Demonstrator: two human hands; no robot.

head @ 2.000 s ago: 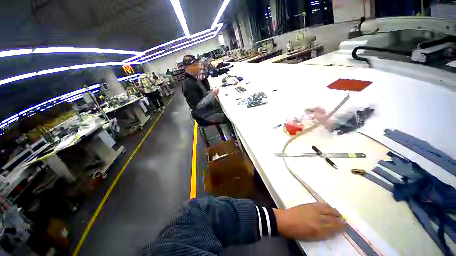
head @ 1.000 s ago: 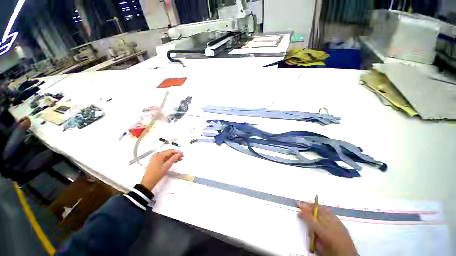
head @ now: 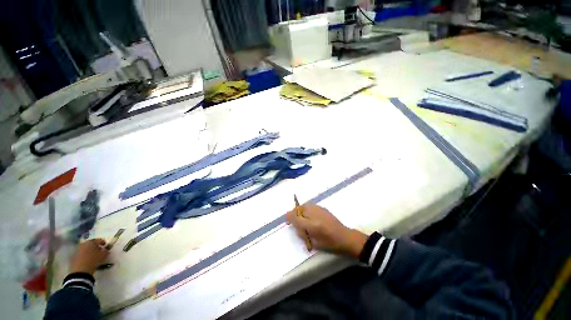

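Note:
The blue-grey strip lies flat along the red lines of the white paper template, running from lower left to upper right. My right hand rests at the middle of the strip and holds a thin pencil, roughly upright. My left hand is beyond the template's left end, at the short steel ruler. The ruler's end shows past my fingers; whether they grip it is unclear. A dark pen shows partly beside this hand. A yellow tab is at the template's left end.
A tangled blue strip pile lies behind the template, with a straight strip bundle beyond. Plastic bags and a red-brown swatch are left. Card patterns are at the back; separate strips lie right.
The view has swung right. My left hand has moved from the template's left end to the short ruler. My right hand with the pencil has moved left along the strip.

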